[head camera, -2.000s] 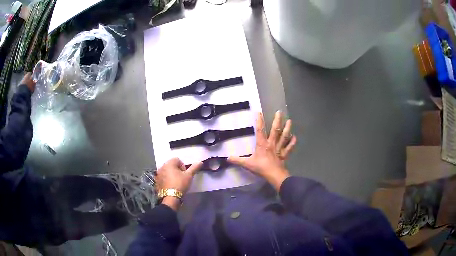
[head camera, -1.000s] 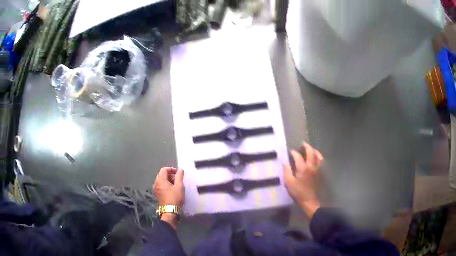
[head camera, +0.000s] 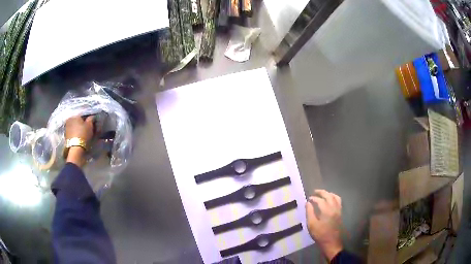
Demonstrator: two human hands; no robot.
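A white carrier board lies on the grey bench. Several black watch straps lie across its lower part in a row, one above another. My left hand is inside the opening of the clear plastic bag, left of the board, among dark pieces. Its fingertips are partly hidden, so its hold cannot be told. My right hand rests beside the board's lower right edge, fingers loosely curled, with no strap seen in it.
Tape rolls stand left of the bag. Green speckled bundles, a white sheet and a small crumpled packet lie at the back. A dark post, blue basket and open cardboard box are at right.
My left hand has moved from the board's left edge into the bag. My right hand stays by the right edge. The view has shifted; the board sits lower and tilted in the picture.
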